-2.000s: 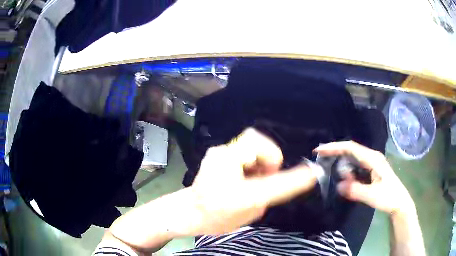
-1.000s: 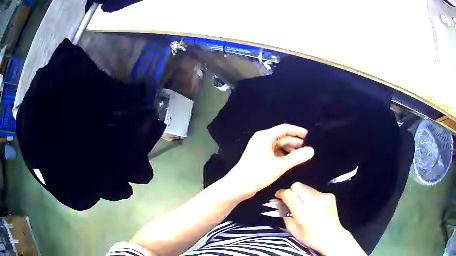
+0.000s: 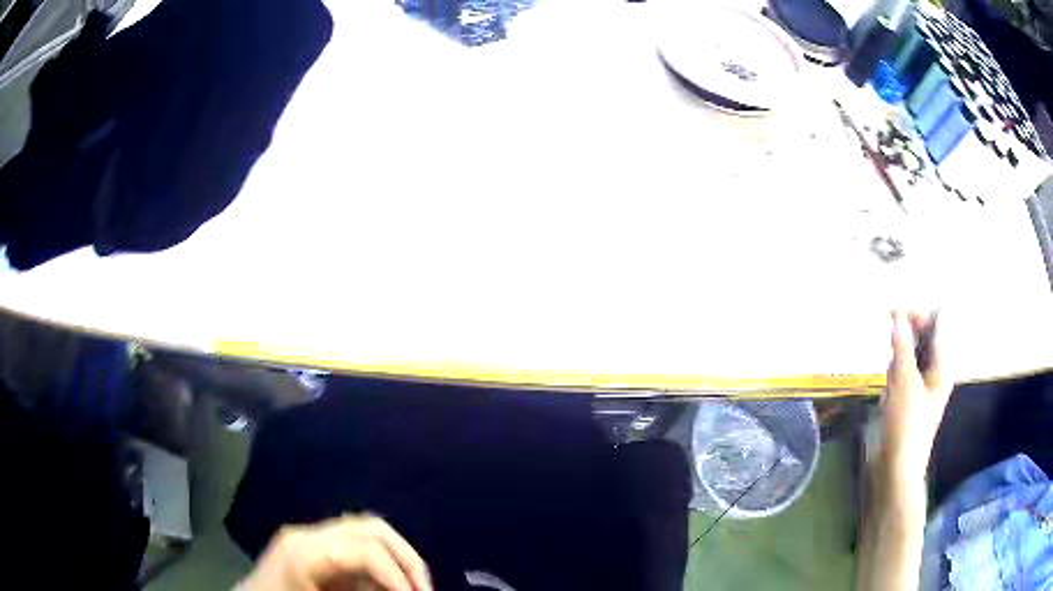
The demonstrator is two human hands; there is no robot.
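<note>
The dark garment lies over the lap below the table, its folds hard to see. A small white patch shows on it at the bottom edge. My left hand is curled over the garment, cut off by the bottom edge; what its fingertips hold is hidden. My right hand reaches over the table's front edge at the right, its fingertips low at the white table top. Whether it pinches something small cannot be told. A fine dark thread runs slantwise in front of the basket.
Dark cloth lies at the table's left. A pink-rimmed dish, coloured spools, a reddish stick and small bits are at the right. Below are a mesh-like basket and light blue cloth.
The view has swung up to show more of the table. My right hand has left the garment and moved right to the table edge. My left hand stays over the garment, now low in view.
</note>
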